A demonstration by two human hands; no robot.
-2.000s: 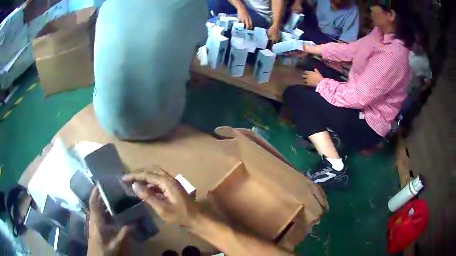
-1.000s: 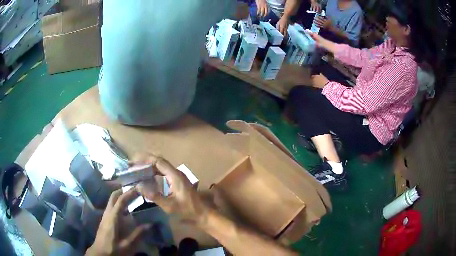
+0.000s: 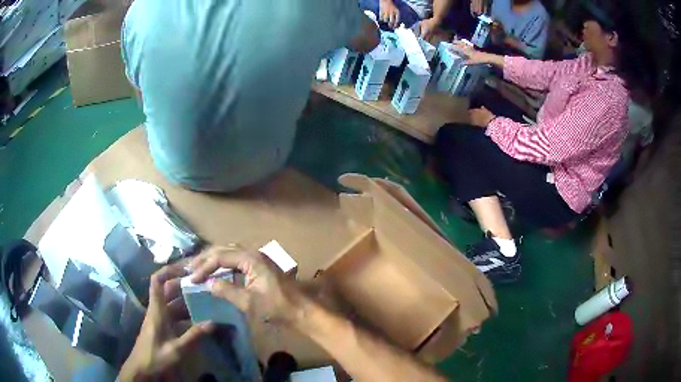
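Observation:
A pale blue-grey product box (image 3: 216, 310) stands tilted between my hands, its white top end up. My left hand (image 3: 164, 321) is around its left side. My right hand (image 3: 243, 280) is on the top end, fingers on the white flap. Dark round tube ends (image 3: 280, 365) show below the box at the bottom edge. Grey-white unfilled cartons (image 3: 82, 306) lie at the left. A small white carton end (image 3: 278, 255) shows behind my right wrist.
An open brown shipping carton (image 3: 388, 287) lies right of my arm on the cardboard sheet (image 3: 254, 216). A person in teal (image 3: 216, 89) is in front. A person in a checked shirt (image 3: 556, 127) sits right, near packed boxes (image 3: 411, 88). A white bottle (image 3: 602, 300) and red bag (image 3: 602, 347) lie far right.
The box, earlier open and tilted in my left hand, now stands more upright, its top end covered under my right fingers. The teal-shirted person has reached toward the packed boxes.

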